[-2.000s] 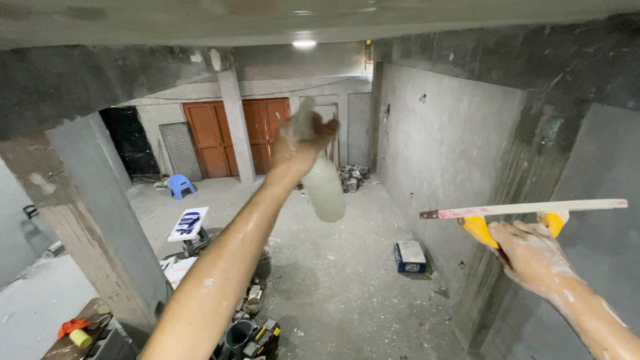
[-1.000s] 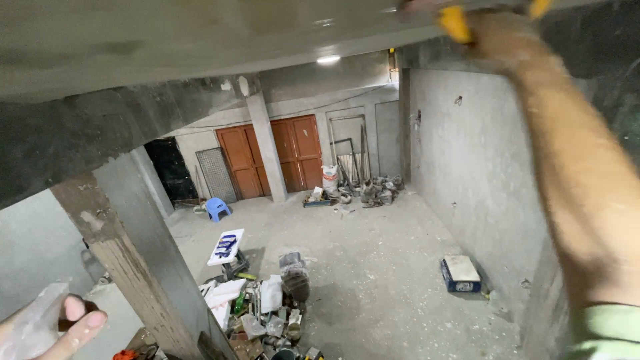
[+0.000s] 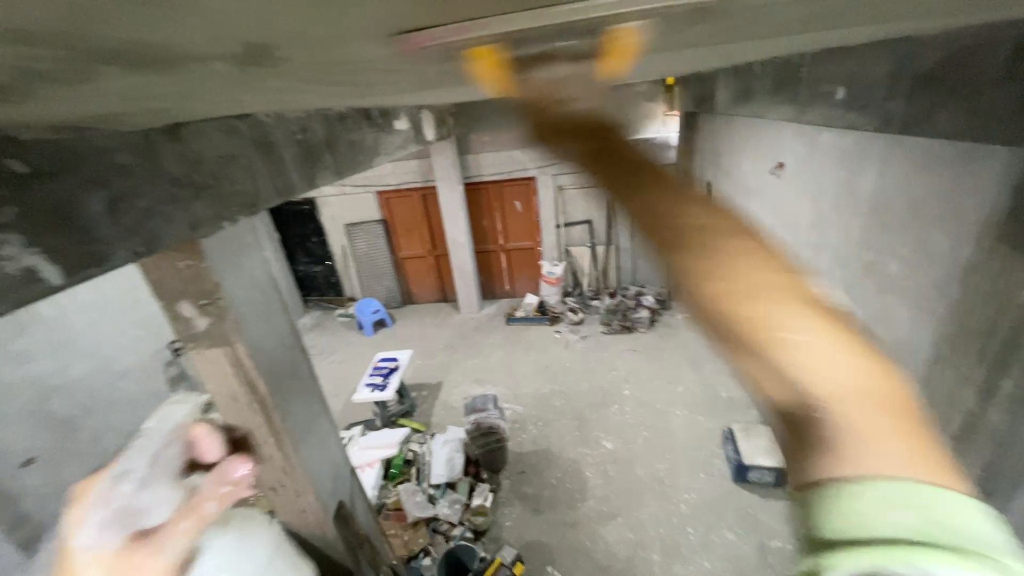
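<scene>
My right hand (image 3: 564,80) is raised to the plastered ceiling (image 3: 200,56), gripping a long straight trowel (image 3: 512,28) by its two yellow handle mounts; the blade lies at or close against the ceiling. Motion blurs both hand and blade. At the lower left, my left hand (image 3: 152,504) is closed around the neck of a whitish translucent spray bottle (image 3: 240,544), whose body is cut off by the bottom edge of the view.
Below are a concrete pillar (image 3: 264,352), a pile of bags and debris (image 3: 436,472), a bucket (image 3: 460,558), a white board on a stand (image 3: 384,376), a blue stool (image 3: 371,316) and a box (image 3: 754,454). A ceiling beam (image 3: 200,180) crosses at left.
Two seconds ago the bottle was raised mid-view and the trowel was low at the right. Since then my left hand has moved down left, and my right hand has lifted the trowel to the ceiling.
</scene>
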